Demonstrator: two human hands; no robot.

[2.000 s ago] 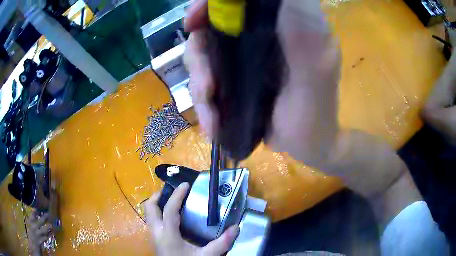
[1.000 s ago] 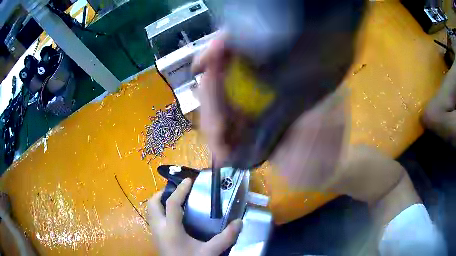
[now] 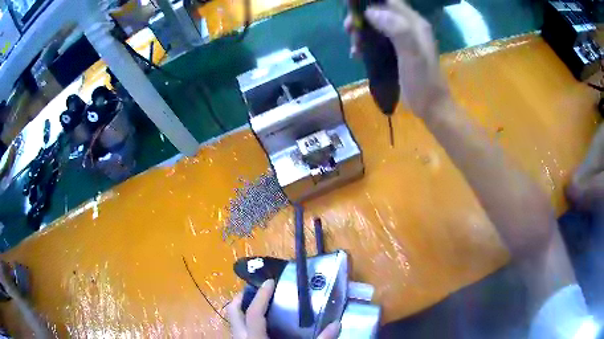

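A silver-grey camera unit with a black rounded head lies at the lower middle, two black antennas pointing away from me. My left hand holds it from below, partly cut off by the lower edge. My right hand grips the black electric screwdriver at the upper middle. Its thin bit points down above the bench, to the right of the screw feeder and apart from the camera unit. I cannot tell if a screw is on the tip.
A heap of screws lies left of the feeder on the orange bench. The green conveyor belt runs behind, carrying black-topped units. A grey post stands upper left. Another person's hand is at the right edge.
My right hand and the screwdriver have moved up and away from the camera unit, uncovering the feeder and both antennas. The view has shifted, so the unit appears lower and further right.
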